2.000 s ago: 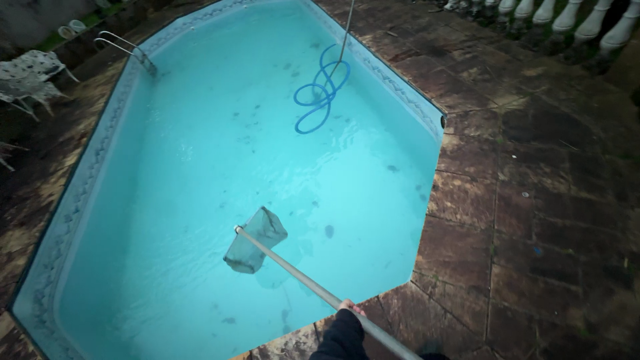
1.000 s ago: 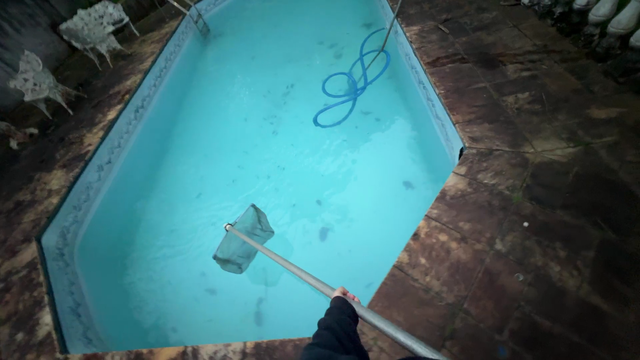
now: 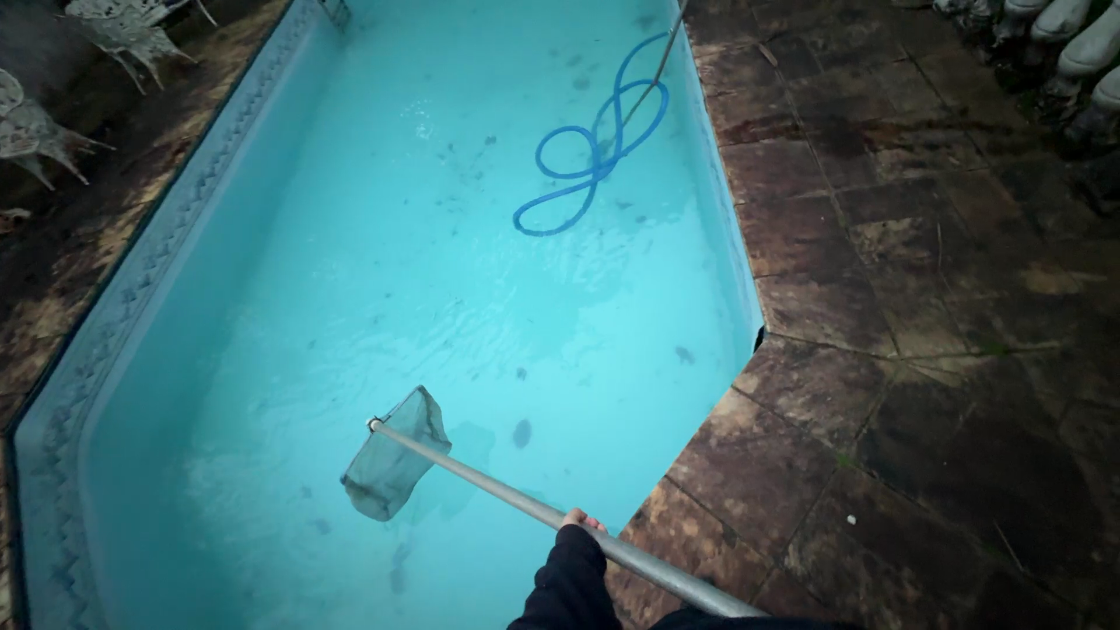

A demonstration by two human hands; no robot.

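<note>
My left hand point(image 3: 583, 521), in a dark sleeve, is closed around the metal pole point(image 3: 512, 499) of a pool skimmer, near the pool's edge. At the pole's far end, the mesh net point(image 3: 395, 468) lies in the lower left part of the swimming pool, its frame tilted. The pole runs down to the right, past my hand and over the stone paving, to the bottom of the view. My right hand is not seen; dark clothing covers the pole's near end. Dark specks and patches of debris show in the water point(image 3: 350, 289).
A looped blue hose point(image 3: 595, 171) lies in the pool near its right wall, beside a thin pole point(image 3: 656, 74). Stone paving point(image 3: 831, 437) borders the water. White ornate chairs point(image 3: 131, 39) stand at upper left, white balusters point(image 3: 1089, 48) at upper right. A ladder point(image 3: 334, 12) is at the far left wall.
The view has shifted, so the hose and pool edges sit differently. My left hand keeps its hold on the pole, and the net stays in the water.
</note>
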